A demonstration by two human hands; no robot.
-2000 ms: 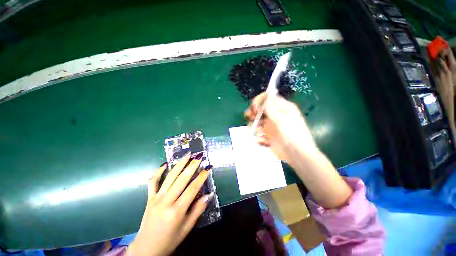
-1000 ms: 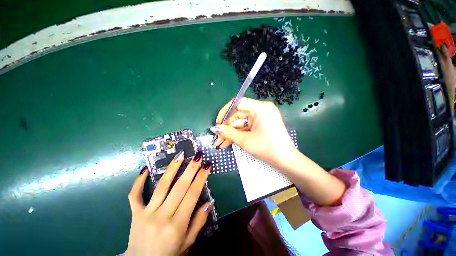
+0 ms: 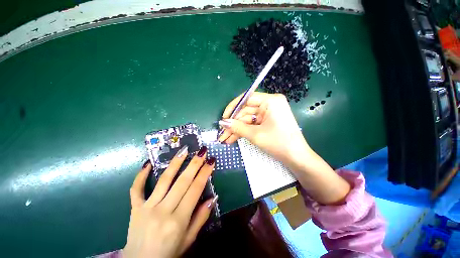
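An open phone (image 3: 174,143) lies on the green bench with its main board showing at the upper end. My left hand (image 3: 174,201) lies flat over its lower part, fingers spread, hiding much of it. My right hand (image 3: 267,126) holds silver tweezers (image 3: 260,78) like a pen, tips down at the upper left edge of the dot sheet (image 3: 224,156), just right of the phone. Whether the tips hold a dot is too small to tell. A white paper (image 3: 265,174) covers part of the dot sheet, under my right wrist.
A heap of small black parts (image 3: 275,55) lies beyond my right hand, with small clear bits (image 3: 318,53) beside it. A few black parts (image 3: 318,105) lie apart. A black foam tray (image 3: 403,95) with phones stands at right, near an orange-red thing (image 3: 449,40). A white rail (image 3: 166,17) runs behind.
My right hand has come down from near the black heap to the dot sheet with the tweezers. My left hand stays on the phone. The view has shifted.
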